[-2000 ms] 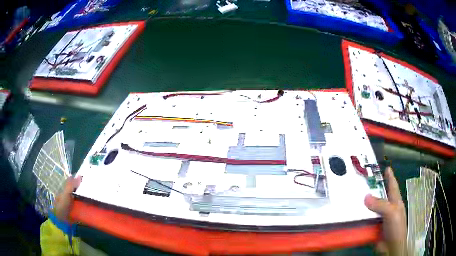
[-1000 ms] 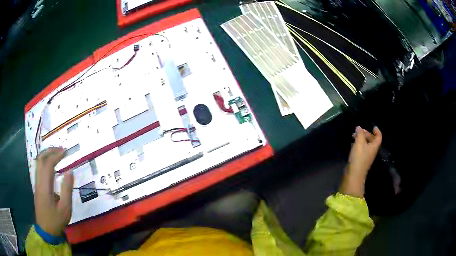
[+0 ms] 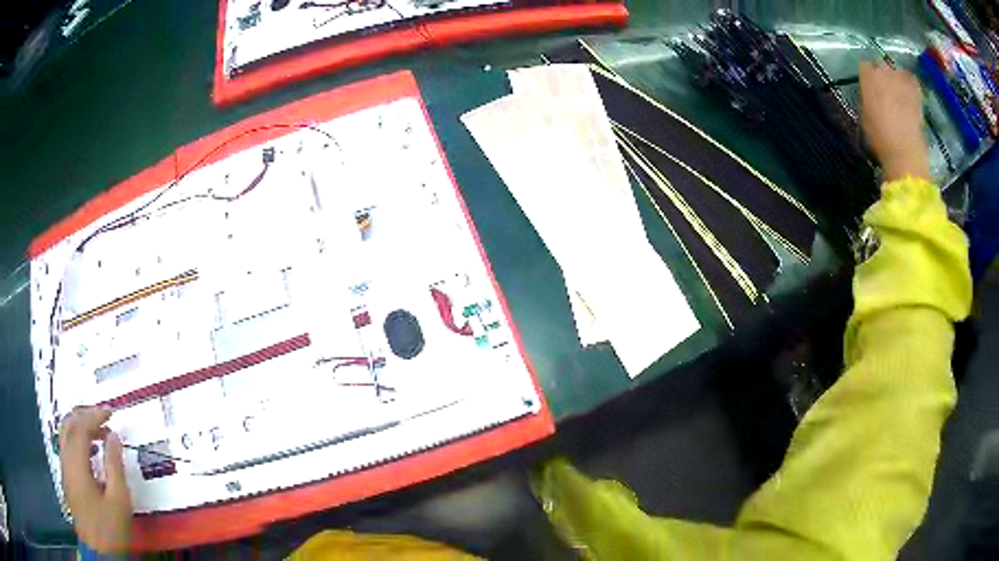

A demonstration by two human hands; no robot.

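Observation:
The white display back [image 3: 241, 252] lies on its red foam holder [image 3: 362, 477], left of centre. A dark red cable [image 3: 219, 370], a multicolour cable [image 3: 131, 299] and a thin black wire [image 3: 164, 451] lie on it. My left hand [image 3: 96, 471] is at the panel's near-left edge, fingers curved and thumb apart, with nothing visible in it. My right hand [image 3: 893, 115] is far out at the upper right, at a pile of black cables [image 3: 811, 115]. Its fingertips are small and blurred; I cannot tell whether they grip a cable.
White sheets [image 3: 597, 208] and yellow-edged black strips [image 3: 712, 186] lie right of the panel. Another panel on red foam [image 3: 438, 33] is at the top. A black speaker [image 3: 403, 333] and green circuit board [image 3: 482, 322] are on the near panel's right side.
My right hand has moved up and right to the black cables. My left hand has shifted down slightly at the panel's edge. The view has shifted, with the panel lower and further left.

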